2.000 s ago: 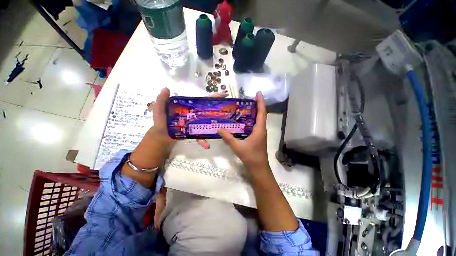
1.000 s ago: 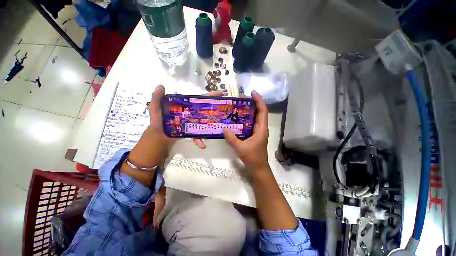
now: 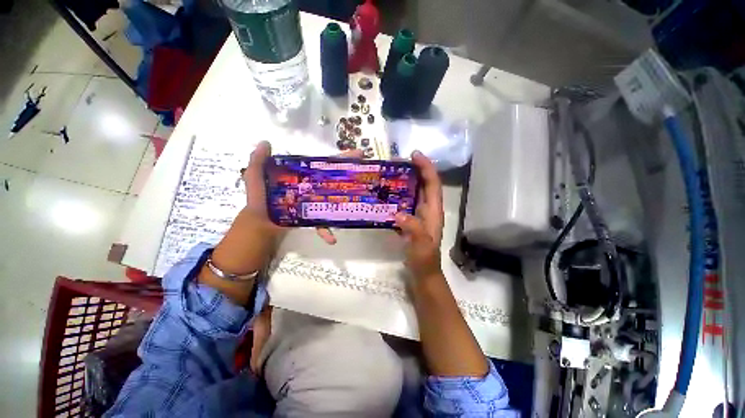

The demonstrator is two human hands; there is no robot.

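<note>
A smartphone [image 3: 343, 192] with a bright purple, orange and pink screen is held sideways above the white tabletop. My left hand [image 3: 260, 192] grips its left end, with fingertips showing at the top edge and below the bottom edge. My right hand [image 3: 426, 212] holds its right end. The right thumb lies over the lower right corner of the screen. The fingers behind the phone are mostly hidden.
Metal buttons [image 3: 351, 131], dark thread cones [image 3: 333, 61], a red cone [image 3: 363, 41], a water bottle [image 3: 274, 57] and a clear packet [image 3: 433, 140] stand beyond the phone. A handwritten sheet [image 3: 192, 204] lies left. The machine [image 3: 510, 175] is right, a red basket [image 3: 90, 343] lower left.
The right thumb has moved right, from the lower middle of the screen towards its lower right corner. The phone has shifted slightly left since the first frame. The screen picture has changed.
</note>
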